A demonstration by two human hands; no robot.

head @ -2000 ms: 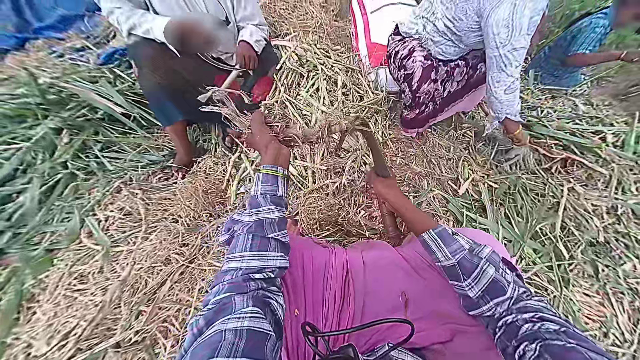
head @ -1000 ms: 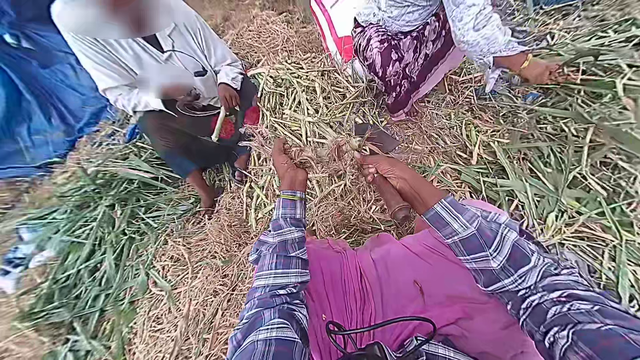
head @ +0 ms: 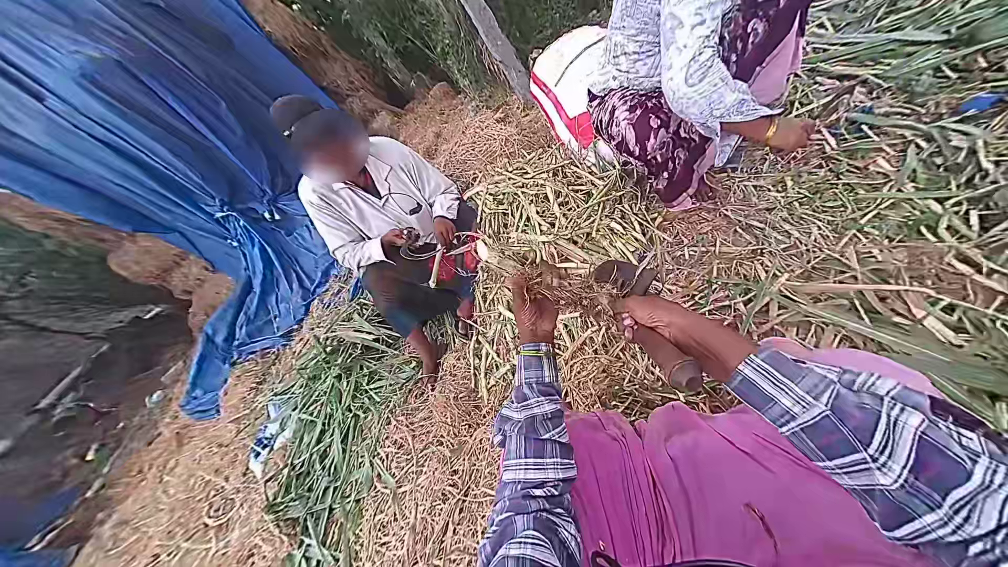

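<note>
My left hand [head: 535,316] is closed on one side of a clump of dry, fibrous plant matter [head: 579,291]. The fingers of my right hand [head: 650,313] are curled at the clump's other side. Under my right hand lies a tool with a wide dark blade [head: 624,276] and a thick, rounded handle [head: 671,364]; the hand hides the part between. A thick stalk with a pale cut end [head: 482,250] points away from my left hand toward the seated person; its near end is hidden. Beneath is a heap of cut green-yellow stalk pieces [head: 551,213].
A person in a white jacket [head: 378,205] sits ahead to the left, holding a small device with cables. Another person [head: 669,94] crouches at right beside a white and red sack [head: 568,79]. A blue tarp [head: 157,118], green leaves [head: 339,417] and dry straw [head: 157,504] lie around.
My right hand has moved from the tool's shaft, two seconds ago, to the dry clump. My left hand keeps hold of the clump. The view has swung to the left.
</note>
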